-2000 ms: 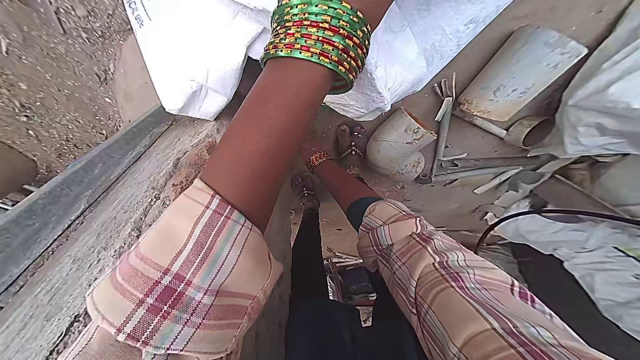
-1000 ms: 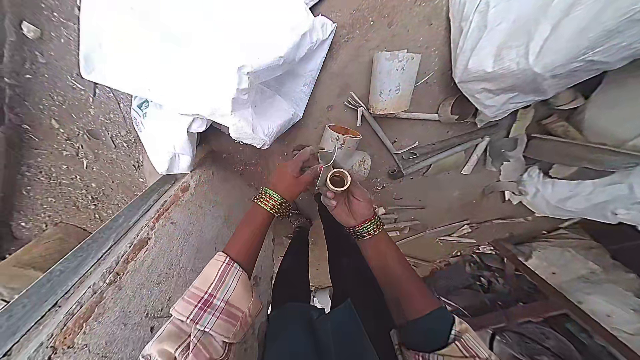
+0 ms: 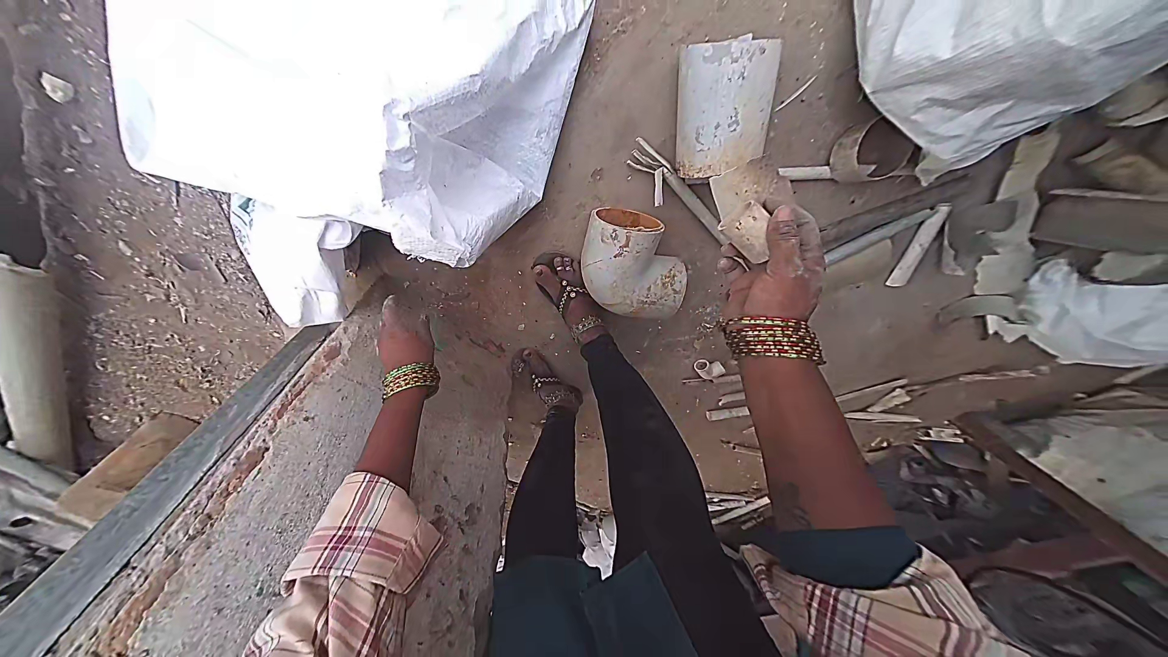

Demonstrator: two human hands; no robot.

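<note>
My right hand (image 3: 780, 260) is closed around some pale, dirt-stained broken pieces (image 3: 750, 210), perhaps plastic, held above the ground. Over the concrete ledge, my left hand (image 3: 404, 336) shows no object; its fingers are partly blurred, so their spread is unclear. Between the hands, a dirty white plastic pipe elbow (image 3: 630, 265) lies on the ground beside my foot, its rust-coloured opening facing up. Beyond it lies a wide white pipe piece (image 3: 727, 105). Thin pipe strips (image 3: 680, 196) lie near both.
White woven sacks (image 3: 474, 119) (image 3: 1004, 73) stand at the upper left and upper right. The concrete ledge (image 3: 365, 456) with a metal edge runs along the left. Pipe scraps (image 3: 917, 246) and a framed heap of dark scrap (image 3: 922, 493) lie on the right.
One second ago both hands were together, with a ring-shaped fitting in the right. Now they are wide apart, the left over the ledge and the right holding pale pieces; the ring is not seen in it.
</note>
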